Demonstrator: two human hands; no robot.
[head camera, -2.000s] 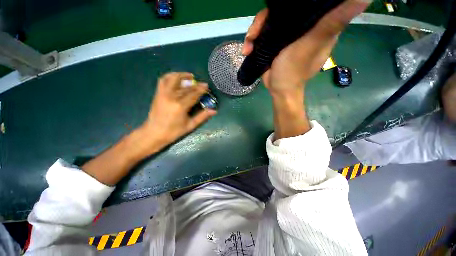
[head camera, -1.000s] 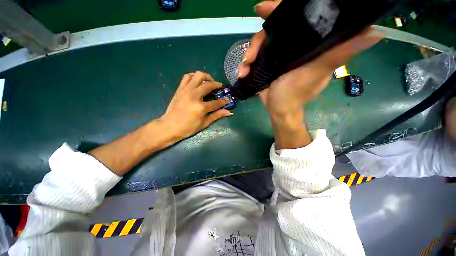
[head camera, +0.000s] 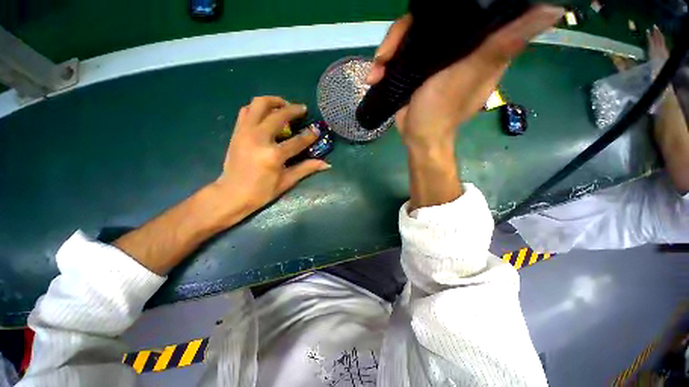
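A small dark device housing with a blue board (head camera: 320, 140) lies on the green surface under the fingertips of my left hand (head camera: 261, 151). A bit of yellow, perhaps its battery (head camera: 285, 131), shows between the fingers. My right hand (head camera: 446, 98) grips a thick black electric screwdriver (head camera: 400, 83). Its lower end is over the round speckled screw dish (head camera: 340, 98), just right of the housing. The bit and single screws cannot be made out.
Another dark housing (head camera: 514, 119) lies right of my right hand, beside a yellow-and-white piece (head camera: 495, 100). A clear bag (head camera: 616, 102), a black cord (head camera: 582, 162) and another person's arm (head camera: 671, 132) are at the right. A pale rail (head camera: 227, 54) borders the far side.
The screwdriver's lower end has moved from the housing to over the dish. My left hand has opened slightly around the housing, showing yellow between its fingers. Another person's hand has appeared by the bag.
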